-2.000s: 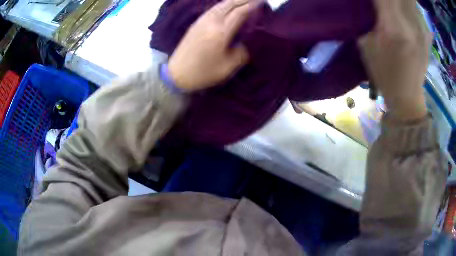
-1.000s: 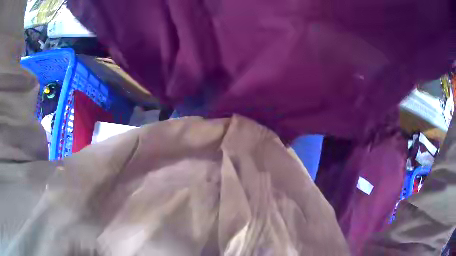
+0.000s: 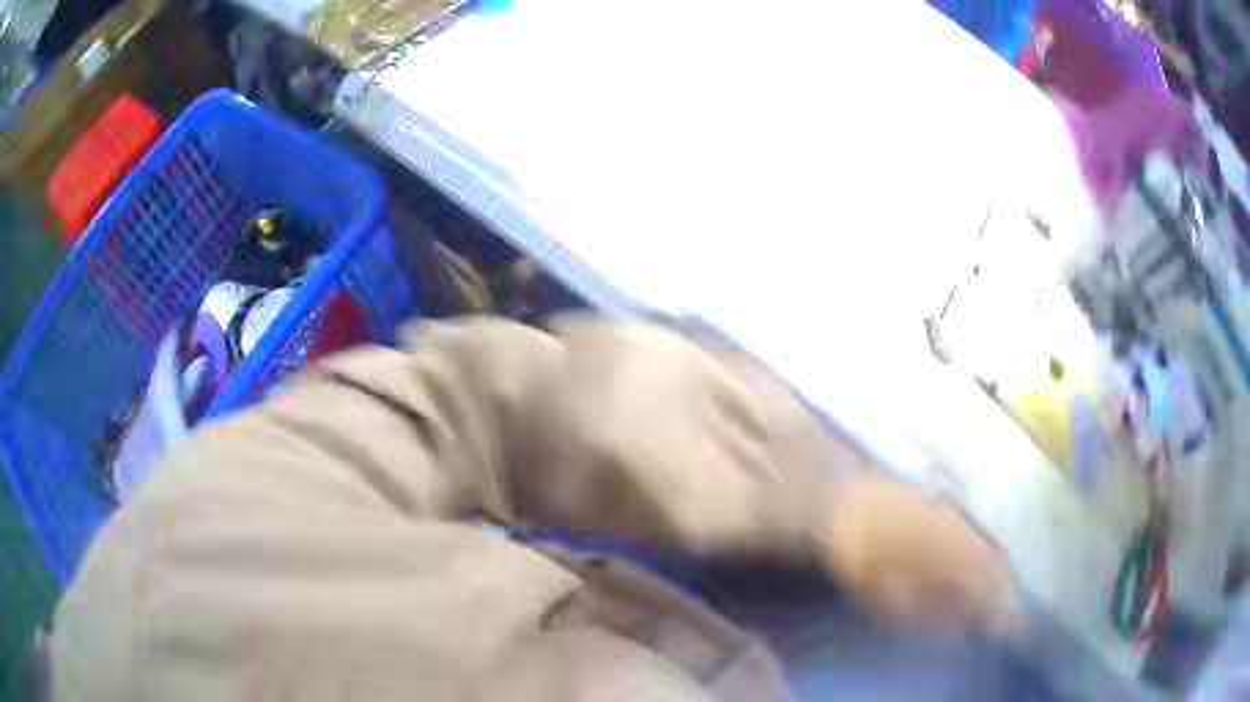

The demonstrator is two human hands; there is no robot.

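Observation:
My left hand (image 3: 921, 555) is blurred at the front edge of the white table (image 3: 768, 178), low and right of centre. Its fingers and anything in them cannot be made out. My right hand is not in view. No maroon cloth shows in front of me. The yellowish sewing bed area (image 3: 1049, 418) lies to the right on the table. Scissors with a red and a green handle loop (image 3: 1141, 590) lie beside it at the lower right.
A blue mesh basket (image 3: 370, 206) with pale and dark items stands at the left, near a red-orange container (image 3: 103, 162). A pink bundle (image 3: 1117, 117) is at the upper right. Brown wrapped material (image 3: 377, 28) lies at the table's far left end.
The maroon cloth, first handled on the table and then raised across the view, is gone from sight. My right hand has left the picture. My left hand is now low at the table edge.

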